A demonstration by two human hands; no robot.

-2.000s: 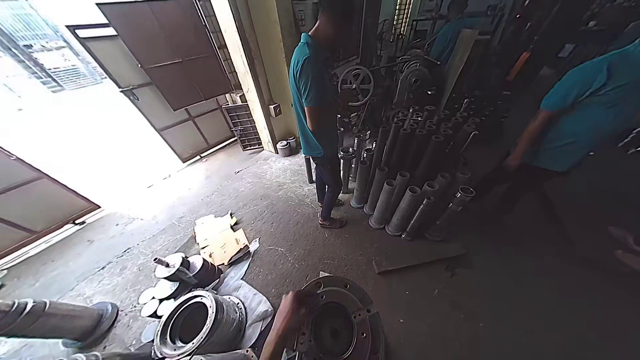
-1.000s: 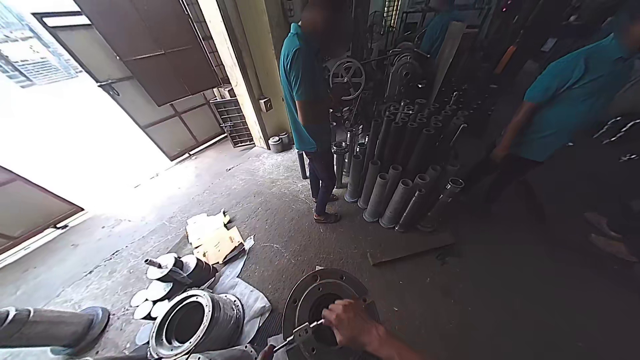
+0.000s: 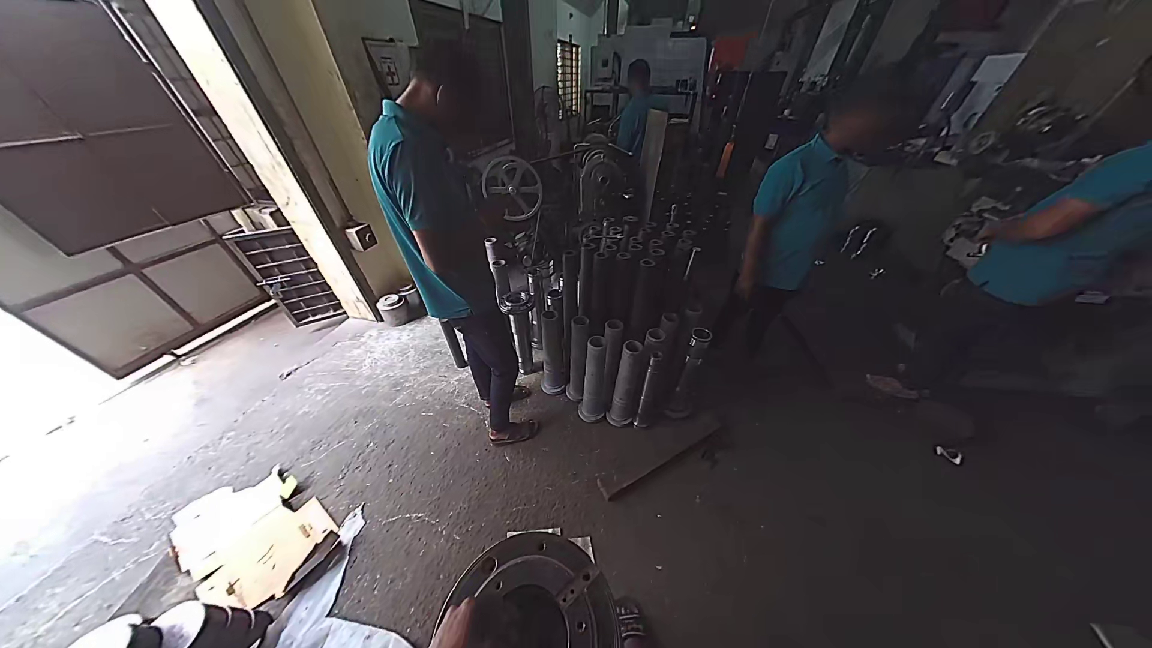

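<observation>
At the bottom edge, a round metal flange (image 3: pixel 576 576) with bolt holes around its rim stands over the floor. What appears to be my left hand (image 3: pixel 459 623) is on or just above the flange's left side, cut off by the frame. Its fingers are dark and blurred, so its grip cannot be told. A small metal block or bar (image 3: pixel 576 587) lies across the flange's upper right face. My right hand cannot be made out. A dark, ribbed shape (image 3: pixel 630 619) shows beside the flange's right edge, too unclear to name.
A person in a teal shirt (image 3: pixel 418 207) stands ahead by upright metal pipes (image 3: pixel 594 378). Two more people (image 3: pixel 792 216) are at the right, another at the back. A flat bar (image 3: pixel 661 457) lies on the floor; cardboard (image 3: pixel 261 549) and plastic sheet (image 3: pixel 328 594) lie lower left.
The view has tilted up and shifted right. My right hand and the tool seen at the flange one second ago no longer show plainly. Another person at the right has come into view.
</observation>
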